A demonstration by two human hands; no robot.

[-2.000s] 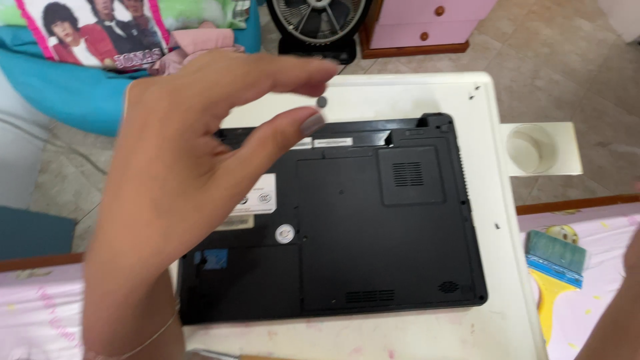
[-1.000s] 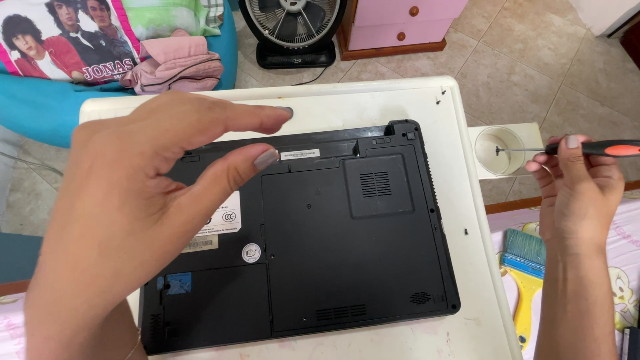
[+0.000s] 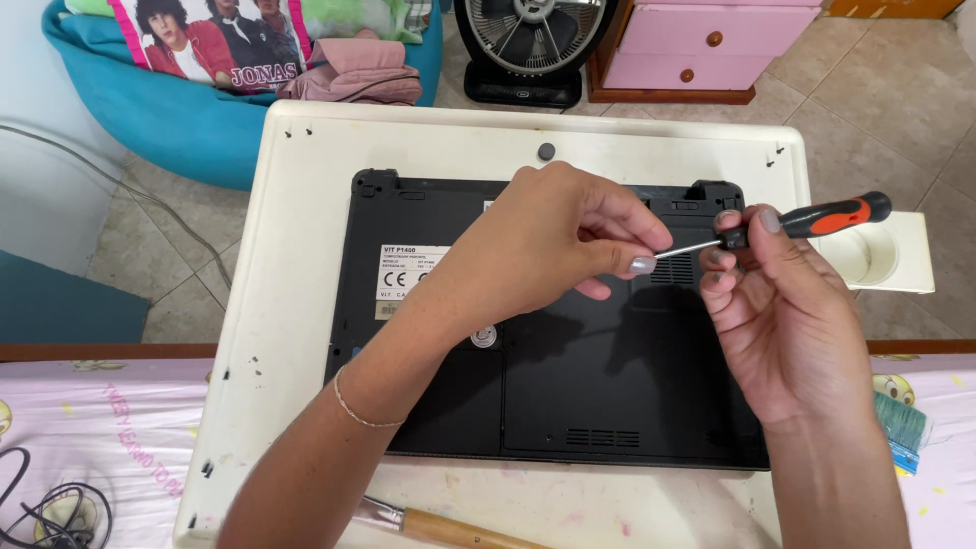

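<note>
A black laptop (image 3: 625, 374) lies upside down on a white table (image 3: 206, 427), its vents and labels showing. Above it, my right hand (image 3: 785, 313) holds a screwdriver (image 3: 823, 217) with a black and orange handle between thumb and fingers. My left hand (image 3: 587, 229) pinches the far end of the screwdriver's shaft with thumb and forefinger, so its tip is hidden. Whether a screw is between those fingertips cannot be seen. Beyond the laptop's far edge a small round dark grey disc (image 3: 546, 152) rests on the table.
Small black screws lie near the table's far corners (image 3: 775, 156) and left edge. A wooden-handled brush (image 3: 457, 531) lies at the near edge. A cup holder (image 3: 877, 252) juts out right, beside a wide paintbrush (image 3: 900, 431). A fan (image 3: 534, 46) and pink drawers (image 3: 686, 46) stand beyond.
My right hand has brought the screwdriver from over the cup holder leftward above the laptop. My left thumb and forefinger, apart earlier, have closed on its shaft. The disc near them now shows on the table.
</note>
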